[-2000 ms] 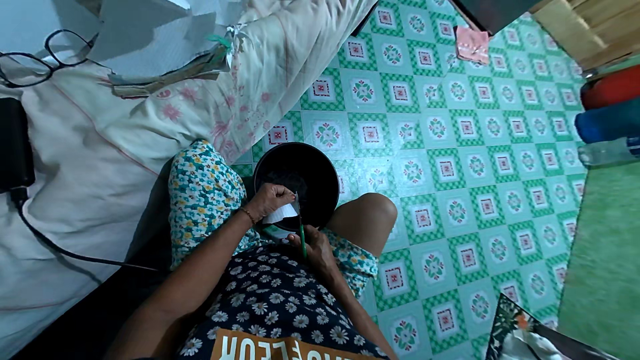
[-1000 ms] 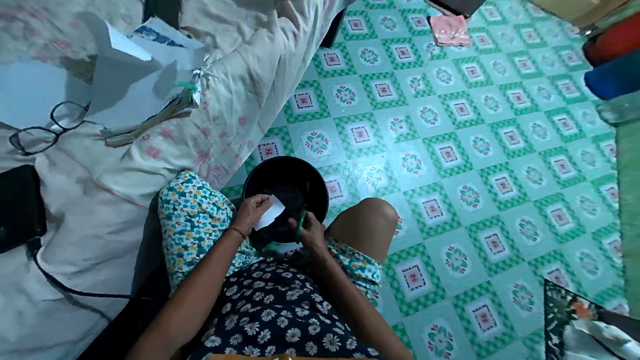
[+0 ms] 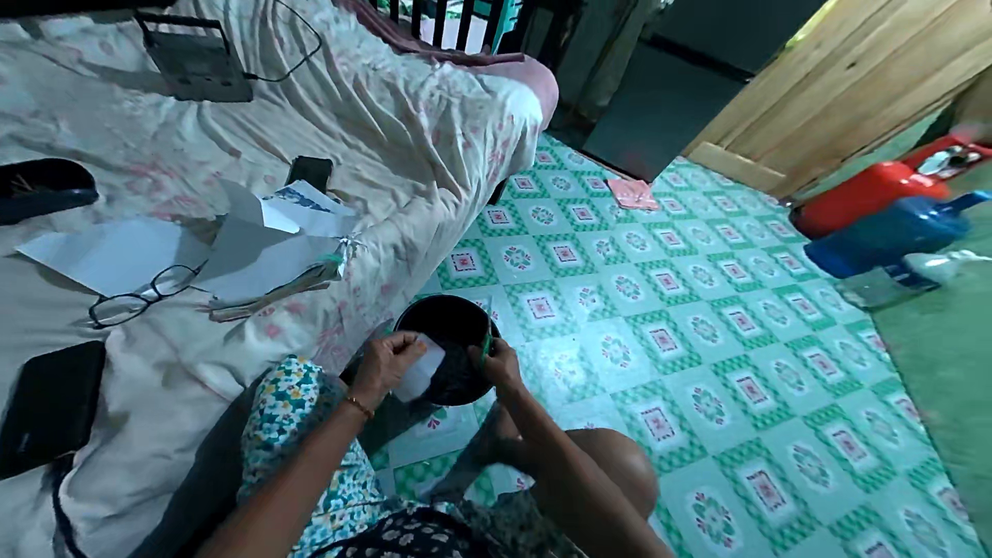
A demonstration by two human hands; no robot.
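Observation:
My left hand (image 3: 387, 364) pinches a small white piece of paper (image 3: 421, 369) over a round black bin (image 3: 415, 308) between my legs. Scissors with green handles (image 3: 487, 347) are in my right hand (image 3: 496, 363), at the bin's right rim, their blades pointing up and away from me. The paper and the scissors are apart. Dark material, perhaps a bag, lines the inside of the bin; its contents cannot be made out.
On the bed at left lie white paper sheets (image 3: 256, 252), eyeglasses (image 3: 143, 298), a phone (image 3: 310, 172) and a black device (image 3: 53, 407). A pink cloth (image 3: 632, 194) is on the tiled floor. A red tank (image 3: 872, 198) and a blue water container (image 3: 887, 232) stand at right.
The view has tilted up and now takes in more of the bed and room. The scissors' blades have come up beside the bin's right rim, away from the paper.

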